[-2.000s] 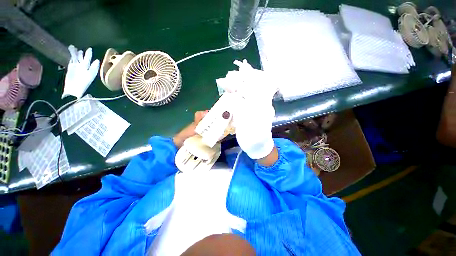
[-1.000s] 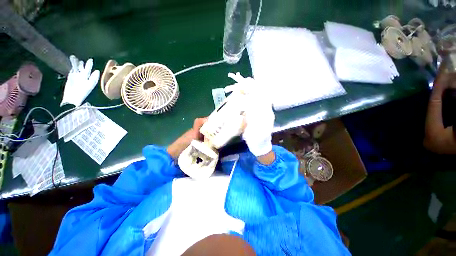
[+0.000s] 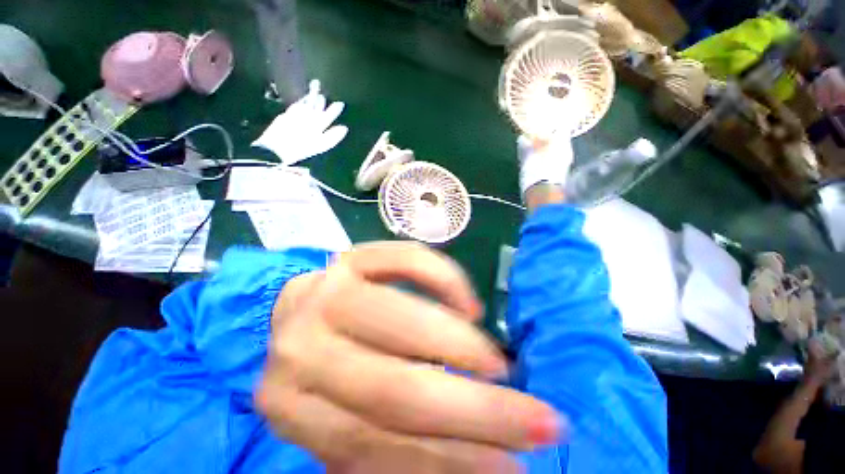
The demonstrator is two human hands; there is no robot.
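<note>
My right hand (image 3: 547,167), in a white glove, is stretched far forward over the bench. Its fingers are at the lower edge of a cream clip fan (image 3: 558,85) and seem to grip it. This fan's round grille faces me. My left hand (image 3: 389,361) is bare, close to the camera and blurred. Its fingers are loosely curled with gaps between them, and nothing shows in it; the palm side is hidden. A second cream clip fan (image 3: 426,201) lies on the dark-green bench between the hands, its clamp base to the left.
A clear bottle (image 3: 611,171) lies beside my right wrist. Bubble bags (image 3: 632,268) are at right. A spare white glove (image 3: 304,128), label sheets (image 3: 148,227), a dotted strip (image 3: 56,157) and a pink fan (image 3: 148,67) are at left. More fans and a person's arm (image 3: 788,426) are at right.
My right hand has moved from over the lap to far across the bench, at a fan. My left hand has risen towards the camera, without the earlier cream piece. The view has shifted left and farther forward.
</note>
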